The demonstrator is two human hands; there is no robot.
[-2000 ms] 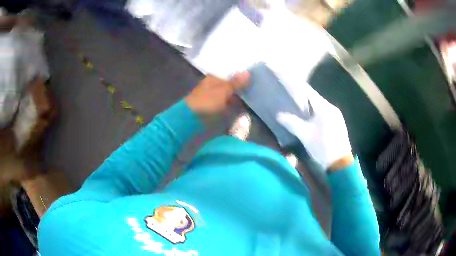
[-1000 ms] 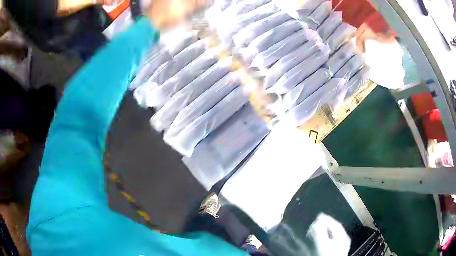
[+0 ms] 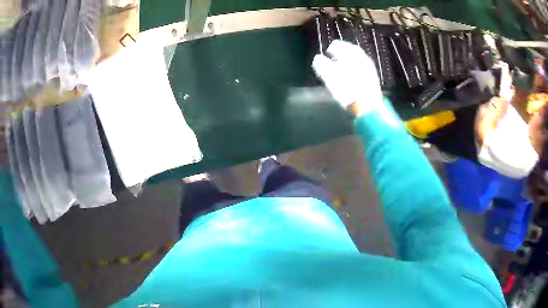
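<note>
My right hand (image 3: 348, 75), in a white glove, is at the left end of a row of black units (image 3: 411, 54) on the green bench; its fingers lie over the nearest unit, and whether they grip it is unclear. My left hand is out of the picture; a teal sleeve shows at the lower left edge. A stack of white empty bags (image 3: 144, 114) lies at the bench's left. Bagged grey-white units (image 3: 84, 141) stand in overlapping rows to its left.
The green bench top (image 3: 240, 114) has a pale metal rail (image 3: 258, 21) behind. A yellow item (image 3: 431, 123) lies below the black units. Another person's gloved hand (image 3: 508, 141) is at the right, above blue bins (image 3: 481, 186). A metal bar crosses at the top.
The view has swung right, from the bagged rows to the black units. My right hand has moved onto the black row. My left hand, earlier over the bagged rows, has left the picture.
</note>
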